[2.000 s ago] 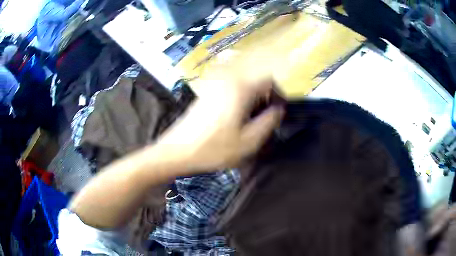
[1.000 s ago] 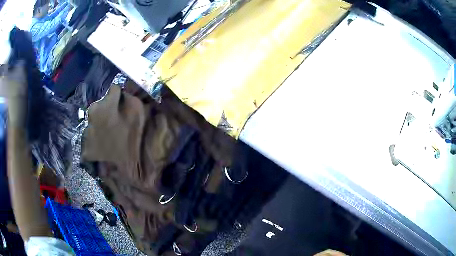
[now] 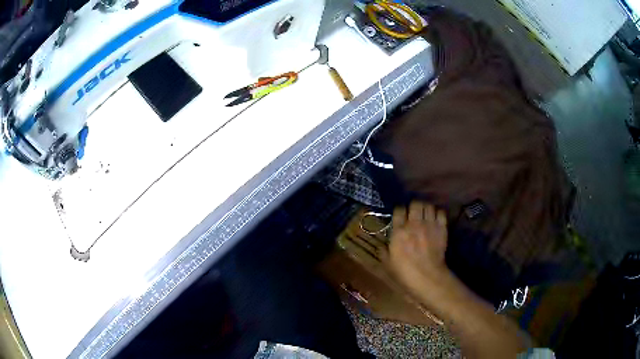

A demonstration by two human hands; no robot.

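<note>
Brown garments [image 3: 463,133] lie heaped beside the right end of the white machine table. A dark tag [image 3: 475,209] shows on the brown cloth. My right hand [image 3: 417,238] reaches in from the lower right, its fingers curled onto the dark waistband [image 3: 460,245] of a garment in the heap; the thumb is hidden. A white drawcord loop [image 3: 375,223] hangs beside the fingers. Black-and-white checked fabric [image 3: 356,184] shows left of the hand. My left hand is out of the picture.
The white sewing machine [image 3: 105,73] stands upper left. On its table lie a black flat rectangle [image 3: 165,85], orange and yellow-green snips [image 3: 263,89] and a wooden-handled tool [image 3: 340,83]. A measuring strip [image 3: 260,186] edges the table. A cardboard box [image 3: 372,280] sits below the heap.
The view has swung from the tan board and left-hand pile to the machine and right-hand heap. My left hand, carrying dark cloth one second ago, has left view. My right hand is now on the heap.
</note>
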